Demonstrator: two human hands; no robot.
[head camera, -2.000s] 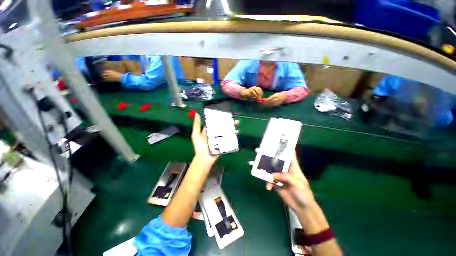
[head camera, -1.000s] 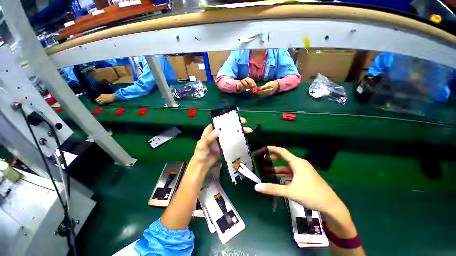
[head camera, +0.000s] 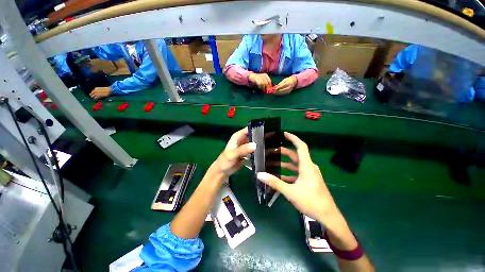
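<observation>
My left hand (head camera: 234, 153) grips a phone body (head camera: 257, 151) by its left edge, held upright above the bench. My right hand (head camera: 300, 175) holds a display assembly (head camera: 273, 146) by its right side, glossy black face outward. The two slabs stand face to face at a narrow angle, with a gap between them. Their lower ends lie close together; whether they touch is unclear. Display assemblies lie in a left stack (head camera: 173, 187), in a middle stack (head camera: 233, 218) and under my right wrist (head camera: 315, 234), each showing a dark ribbon on a pale back.
A silver-grey slab (head camera: 176, 136) and a dark phone (head camera: 348, 158) lie on the green belt beyond. Small red parts (head camera: 206, 109) line the far ledge. A person opposite (head camera: 271, 64) handles a red part. A white rail (head camera: 223, 27) crosses above; a white machine (head camera: 32, 212) stands left.
The two slabs have swung nearly together, and the white tab between them no longer shows. My right hand has come closer to my left. More red parts show on the ledge.
</observation>
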